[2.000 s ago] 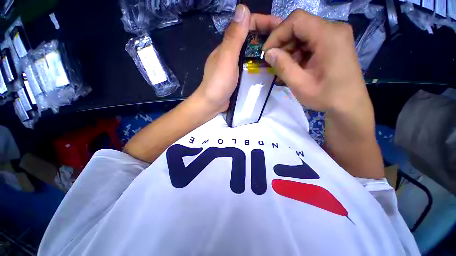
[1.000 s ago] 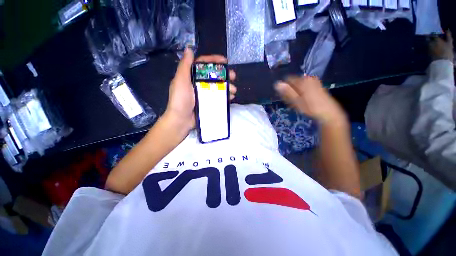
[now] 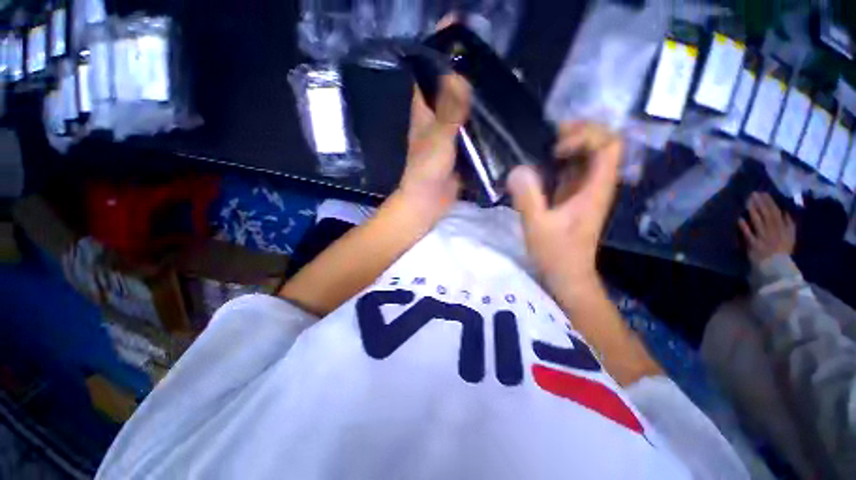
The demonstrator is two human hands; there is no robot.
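My left hand (image 3: 436, 141) grips a bottom case shell, of which a white strip of the cell (image 3: 480, 165) shows beneath a black cover. My right hand (image 3: 570, 202) holds the black top cover (image 3: 497, 98) at its near end, between thumb and fingers. The cover lies slanted over the shell, and the two overlap. Part of the view is blurred. The circuit board is hidden, and whether the cover is seated I cannot tell.
A bagged white unit (image 3: 327, 117) lies left of my hands, with more bagged units (image 3: 141, 70) at the far left. Open units (image 3: 672, 79) stand in a row at the right. Another person's hand (image 3: 768, 225) rests on the bench edge. A red stool (image 3: 150, 211) is below.
My right hand, empty and blurred at the right a second ago, now holds a black cover over the shell. The shell has moved up and right and is tilted. The view has shifted.
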